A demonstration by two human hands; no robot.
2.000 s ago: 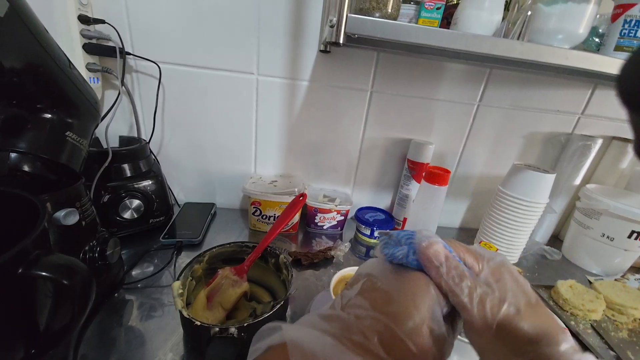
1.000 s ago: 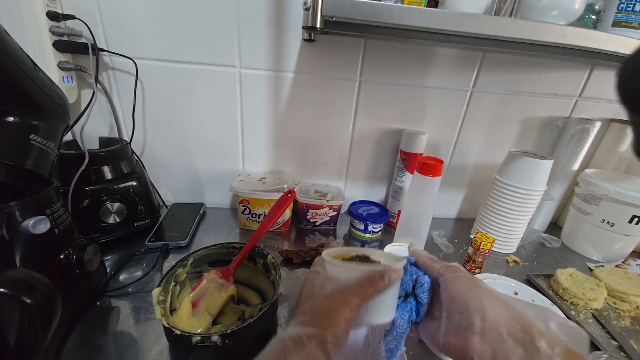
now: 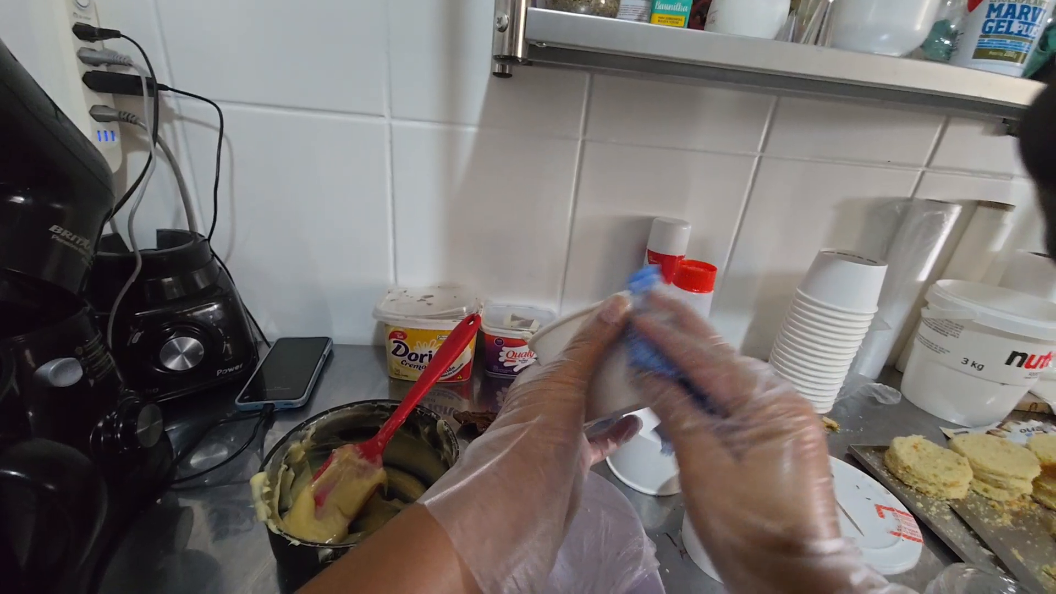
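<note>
In a clear plastic glove, my left hand (image 3: 536, 437) grips a white paper cup (image 3: 609, 396), tilted with its rim toward the upper left. My right hand (image 3: 726, 412), also gloved, presses a blue cloth (image 3: 652, 338) against the cup's side. What the cup holds is hidden. Below and behind the hands stands another white cup (image 3: 648, 458). Left of my left hand is a black pot (image 3: 285, 549) of thick yellowish cream, with a red spatula (image 3: 421, 379) leaning in it.
Margarine tubs (image 3: 429, 355), a phone (image 3: 285, 371) and red-capped bottles (image 3: 693, 280) line the wall. Stacked cups (image 3: 829, 330), a white bucket (image 3: 978, 355), a round lid (image 3: 874, 516) and a tray (image 3: 949, 516) with cake rounds (image 3: 928, 466) stand right. Black appliances (image 3: 177, 338) are left; a metal shelf (image 3: 742, 62) hangs above.
The cup, more upright and showing its filling one second ago, is now raised and tilted. The blue cloth, lower beside the cup then, is now up against its side.
</note>
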